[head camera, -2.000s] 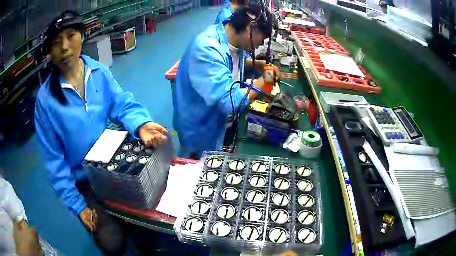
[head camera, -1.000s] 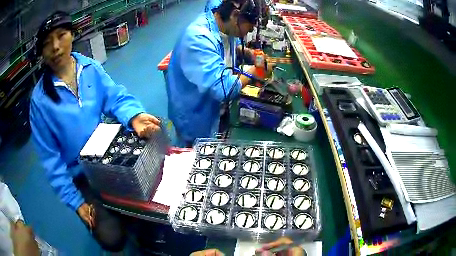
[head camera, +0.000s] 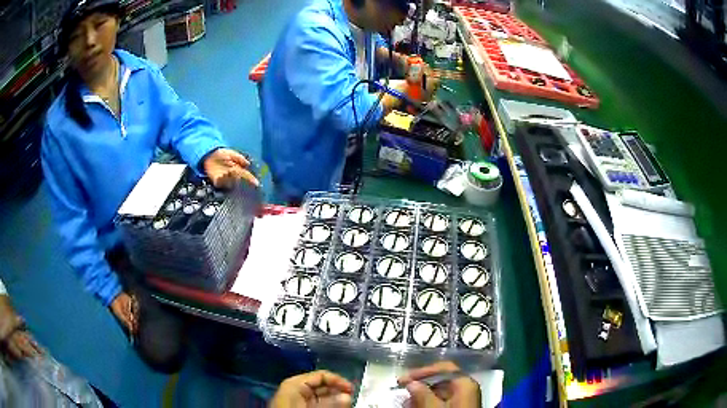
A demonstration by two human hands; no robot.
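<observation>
My left hand (head camera: 312, 390) is at the bottom edge, partly cut off, its fingers curled; I cannot tell whether it holds anything. My right hand (head camera: 440, 387) is just to its right, also cut off, with its fingers closed around a slim grey tool, apparently tweezers (head camera: 472, 371), which is blurred. White paper (head camera: 375, 389) with small marks lies between and under the hands. Just beyond stands a clear blister tray stack (head camera: 496, 344) with rows of round pockets. Each pocket holds a pale disc (head camera: 383, 328) with a dark bar across it.
At left, a coworker in blue rests a hand on a tall tray stack (head camera: 179, 251) topped by a white card. Another coworker works beyond. A white-green spool (head camera: 482, 185) stands past the tray. A black foam tray (head camera: 586, 239), calculator (head camera: 618, 159) and red trays (head camera: 518, 60) line the right board.
The view has shifted downward, so the bench sits higher in the picture. My hands, barely visible before, now show more fully at the bottom, over the white paper.
</observation>
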